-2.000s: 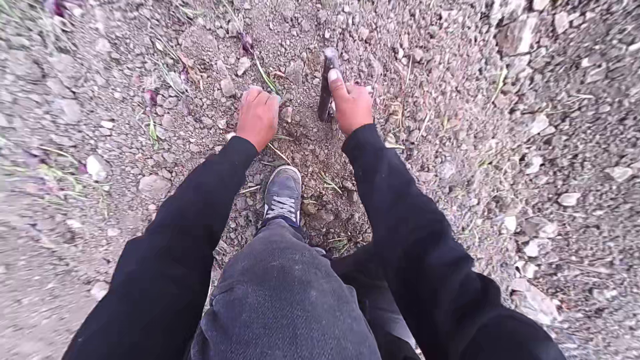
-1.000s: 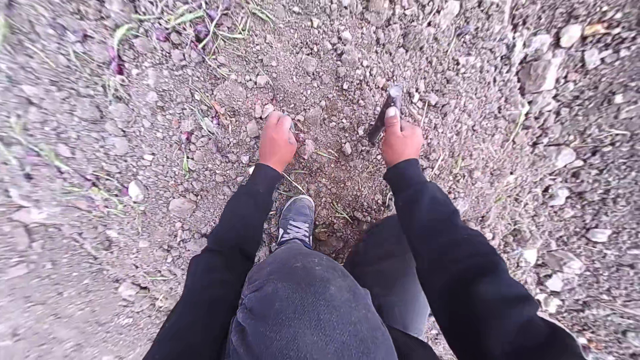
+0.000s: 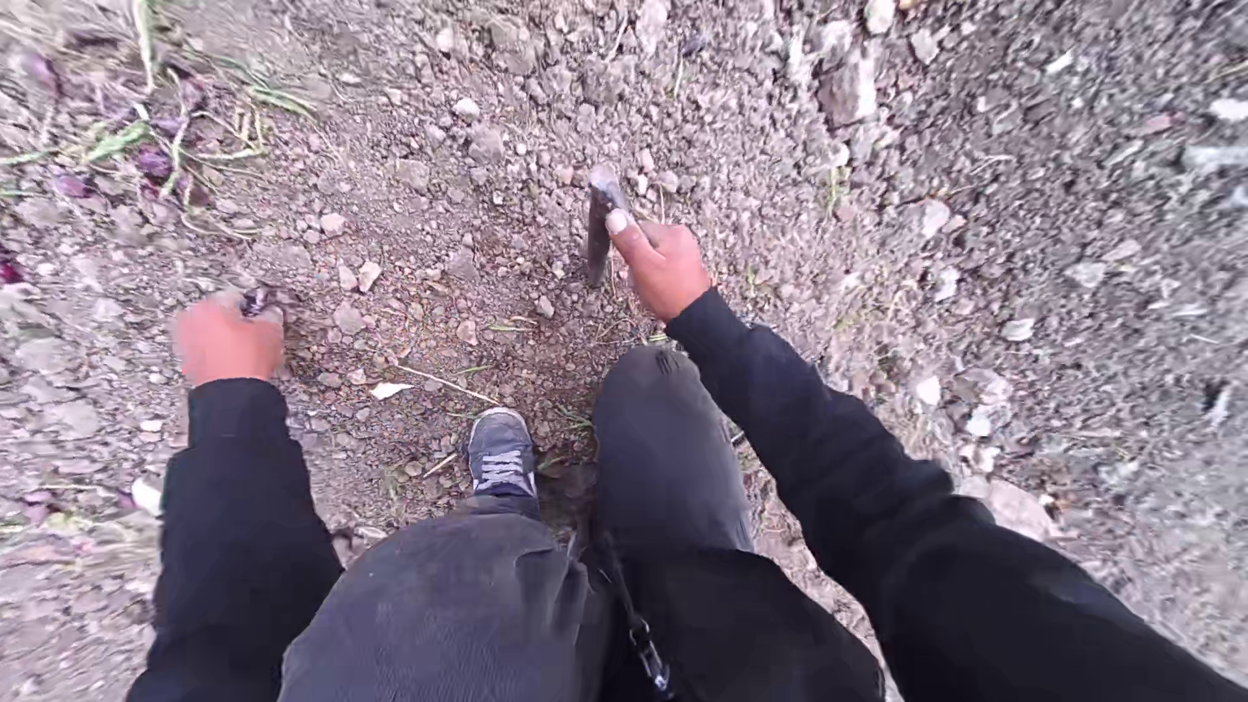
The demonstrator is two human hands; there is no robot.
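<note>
My right hand (image 3: 663,265) grips a dark hand tool with a metal head (image 3: 600,229), held just above or against the stony soil right of centre; its thumb lies along the tool and the handle is mostly hidden. Out to the left, my left hand (image 3: 229,339) is blurred and low over the ground. A small dark purple thing (image 3: 261,302) shows at its fingertips, perhaps an onion; whether the fingers hold it cannot be told. Purple onions (image 3: 156,164) with green stalks (image 3: 122,141) lie in a loose heap at the upper left.
My grey shoe (image 3: 502,453) stands on the soil at centre, with my bent knee (image 3: 668,439) to its right. Loose stones lie all around, with larger pale rocks (image 3: 848,93) at the upper right. A thin dry stem (image 3: 448,383) lies ahead of the shoe.
My left hand has moved away to the left, apart from the spot ahead of the shoe. My right hand still holds the tool. The view has shifted, showing more of the onion heap.
</note>
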